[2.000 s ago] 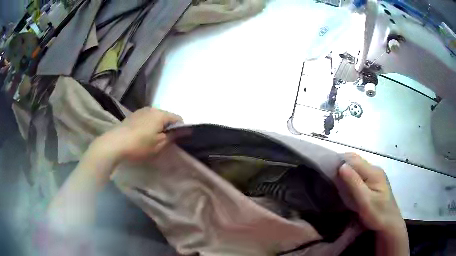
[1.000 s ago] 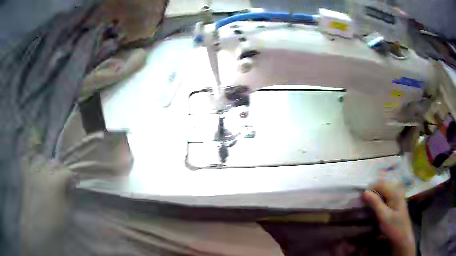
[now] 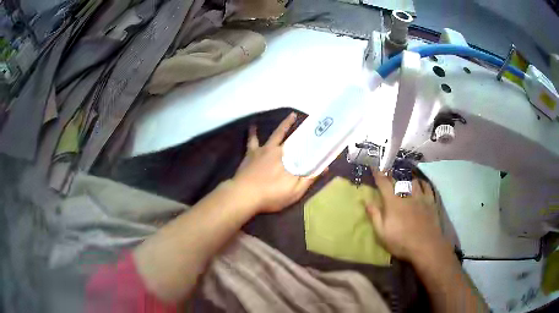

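Note:
Dark brown-black cloth (image 3: pixel 214 160) lies on the machine table and runs under the presser foot (image 3: pixel 358 175). An olive-green piece (image 3: pixel 343 223) lies on it, just in front of the foot. My left hand (image 3: pixel 273 174) lies flat with fingers spread on the dark cloth, left of the foot, partly hidden by the white sewing light (image 3: pixel 325 131). My right hand (image 3: pixel 407 214) lies on the cloth right of the foot, its thumb at the green piece's right edge. Its fingertips are partly hidden by the machine head. Mauve-grey cloth (image 3: pixel 269 275) lies bunched at the front.
The white sewing machine (image 3: pixel 490 110) with a blue hose (image 3: pixel 453 50) fills the right side. A pile of grey cut pieces (image 3: pixel 116 79) is at the left, with rolled beige cloth (image 3: pixel 208 61) beside it. A yellow-green thing (image 3: pixel 550 272) shows at the right edge.
The garment has moved from the table's front edge to under the needle, with its dark side and green piece showing. Both hands now lie flat on it; the right has released the edge.

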